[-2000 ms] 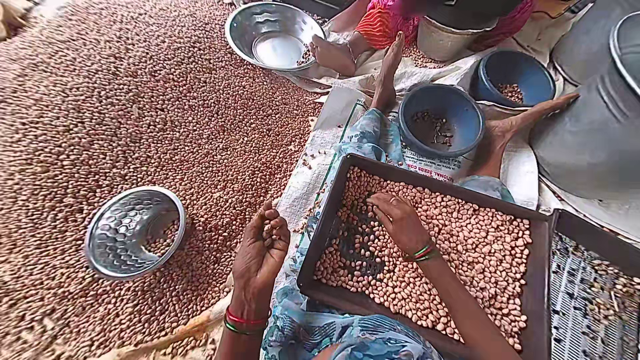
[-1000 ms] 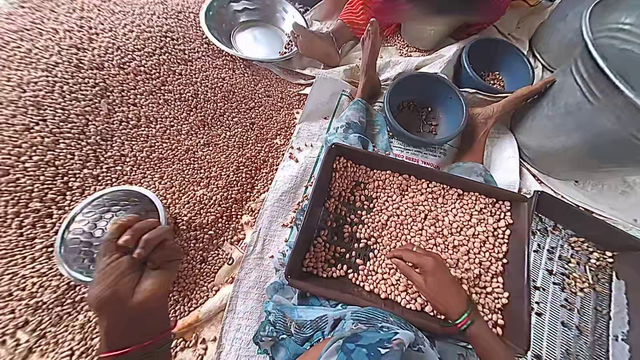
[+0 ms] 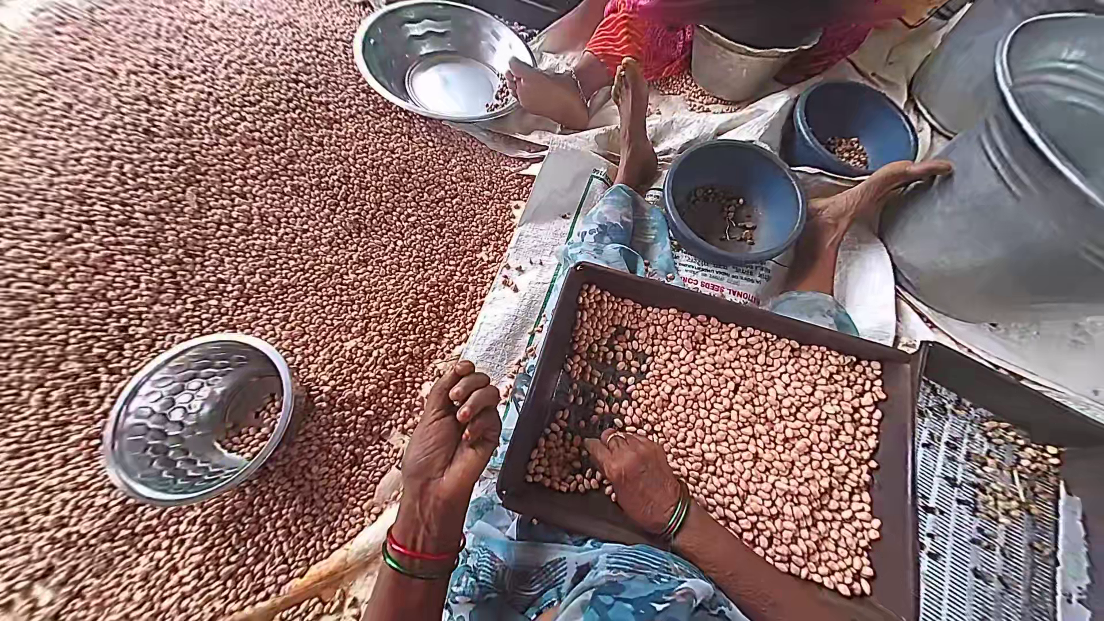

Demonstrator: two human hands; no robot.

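Note:
A dark rectangular tray [image 3: 897, 483] rests across my lap, holding a layer of pinkish shelled peanuts [image 3: 742, 405]. My right hand [image 3: 638, 479] is in the tray's near left part, fingertips down among the peanuts; whether it pinches one is hidden. Left of the tray, my left hand [image 3: 457, 423] is raised with its fingers curled in; what lies inside them cannot be made out. Further left, a dimpled steel bowl [image 3: 177, 423] lies tilted on a big heap of peanuts [image 3: 259, 216], with some peanuts inside it.
Two blue bowls [image 3: 733, 203] with small bits stand beyond the tray. A second steel bowl [image 3: 448, 65] is near another person's foot [image 3: 548, 95]. Large metal tubs [image 3: 975, 224] stand at right. A slotted tray [image 3: 966, 509] with debris adjoins mine. White sacking [image 3: 509, 302] lies beneath.
My left hand has moved right, from over the steel bowl to beside the tray. My right hand has moved left within the tray.

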